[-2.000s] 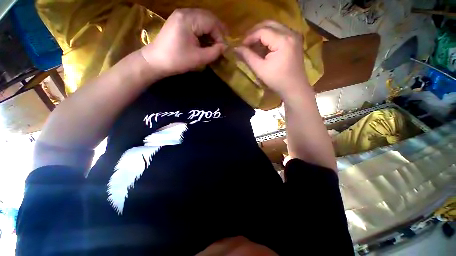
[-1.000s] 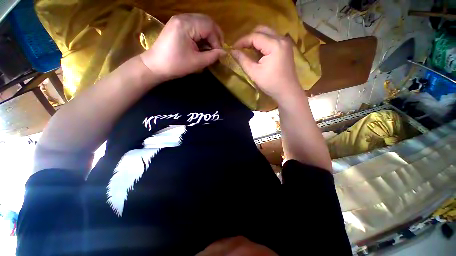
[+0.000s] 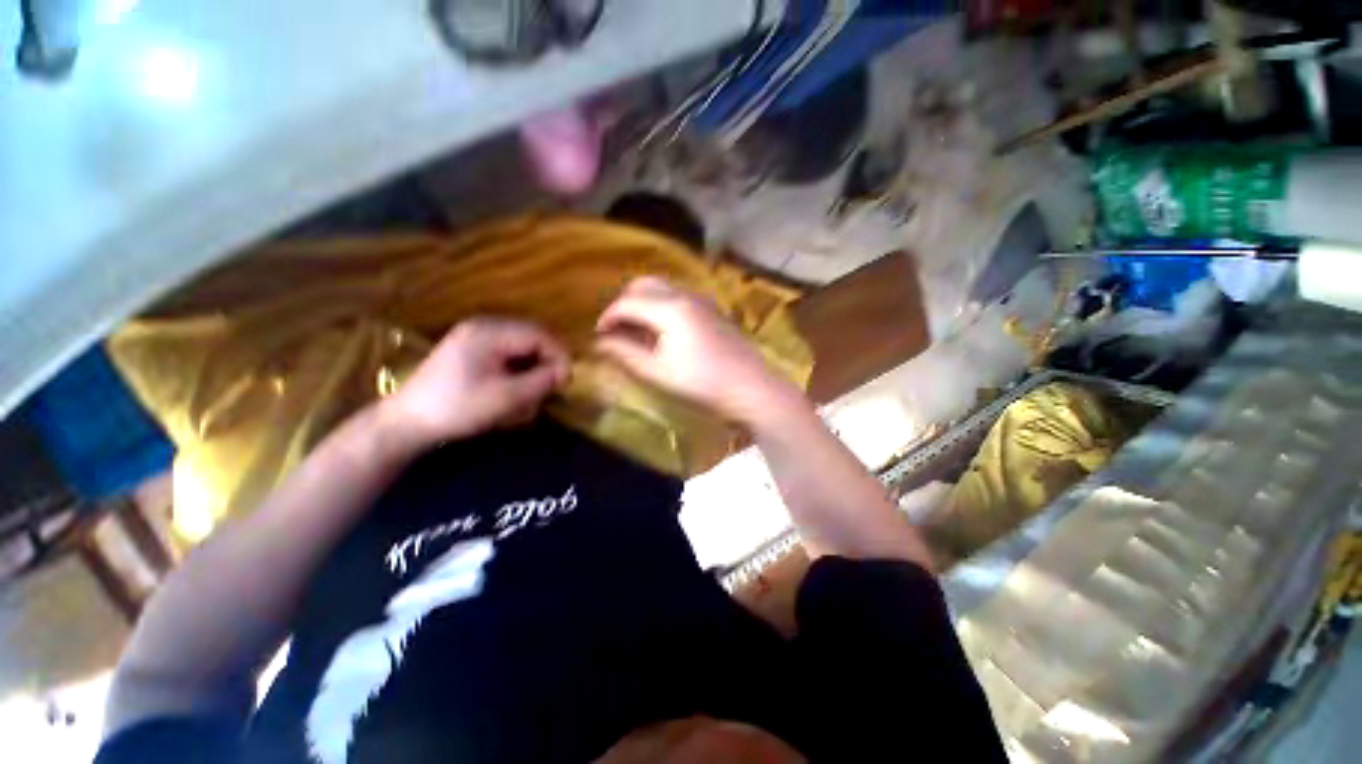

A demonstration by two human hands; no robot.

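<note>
The mustard-yellow garment is spread over my lap, beyond the black T-shirt. My left hand pinches a bit of its yellow edge between thumb and fingers. My right hand is raised just right of the left hand, over the cloth, with thumb and fingertips close together. The fingertips of the two hands are a short gap apart. Motion blur hides whether a thread or small tool is between them.
A pale tabletop with dark looped handles spans the upper left. A brown board is right of the lap. Yellow cloth lies in a trough beside a cream covered surface. A green-labelled cone is at upper right.
The view has tilted up, so the tabletop and cone now show and the lap sits lower. My right fingertips have parted from my left ones, which were touching or nearly touching.
</note>
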